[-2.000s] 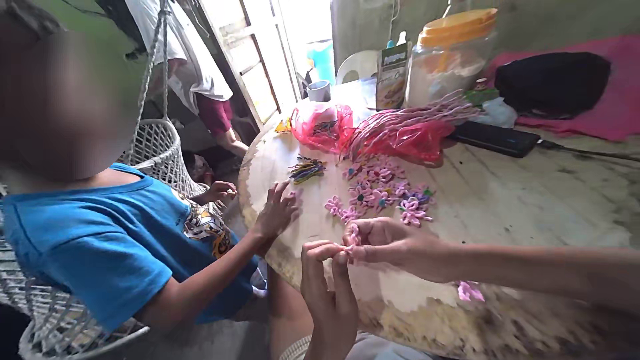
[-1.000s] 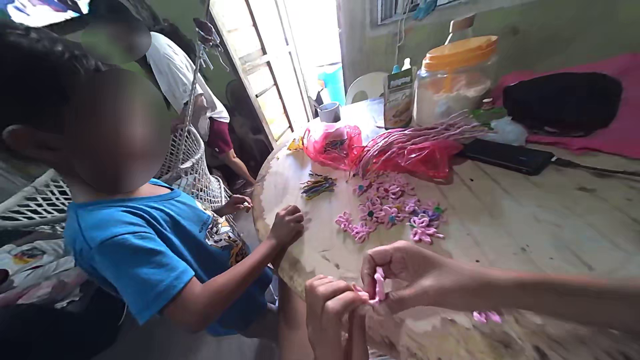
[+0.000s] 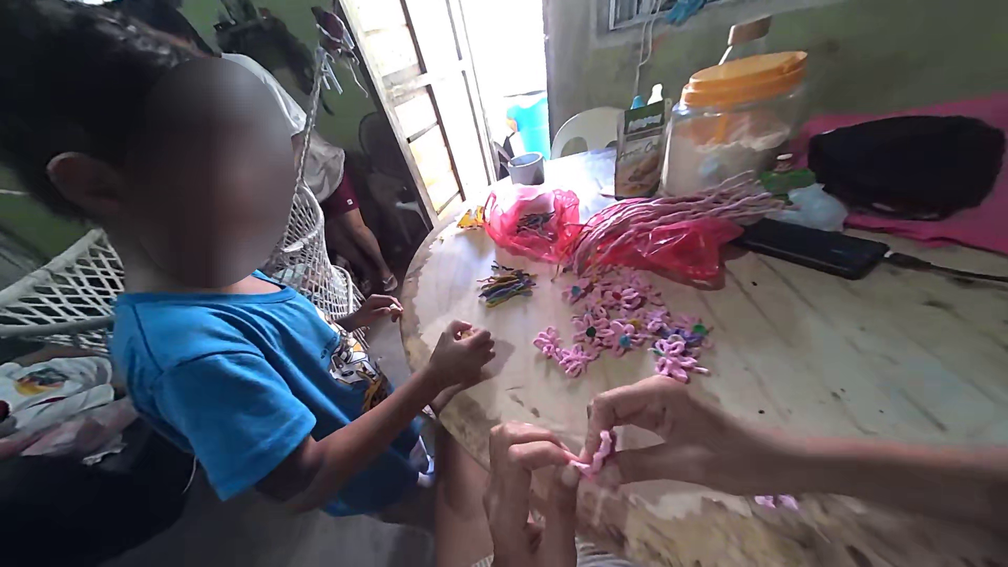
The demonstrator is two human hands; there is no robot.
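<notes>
Near the front edge of the wooden table (image 3: 835,354), my left hand (image 3: 531,480) and my right hand (image 3: 669,437) meet at a small bent piece of pink fuzzy stem (image 3: 600,457). Both pinch it between thumb and fingers. Just beyond them lies a pile of pink fuzzy-stem flowers (image 3: 622,315), some with coloured centres. A pink piece (image 3: 776,501) rests below my right forearm, partly hidden. Left of the pile is a bundle of short dark and yellow stems (image 3: 508,286). Long pink stems (image 3: 677,216) lie across a red plastic bag (image 3: 701,256) farther back.
A person in a blue shirt (image 3: 228,386) is at the table's left edge, one hand (image 3: 461,354) over it. Toward the back are another red bag (image 3: 535,224), a grey mug (image 3: 526,168), a carton (image 3: 639,153), an orange-lidded jar (image 3: 728,126) and a black phone (image 3: 815,247) with a cable.
My hands stay together on the pink stem, their fingers regripping it. The other person's near hand has risen from flat on the table to a curled position. The view has shifted somewhat.
</notes>
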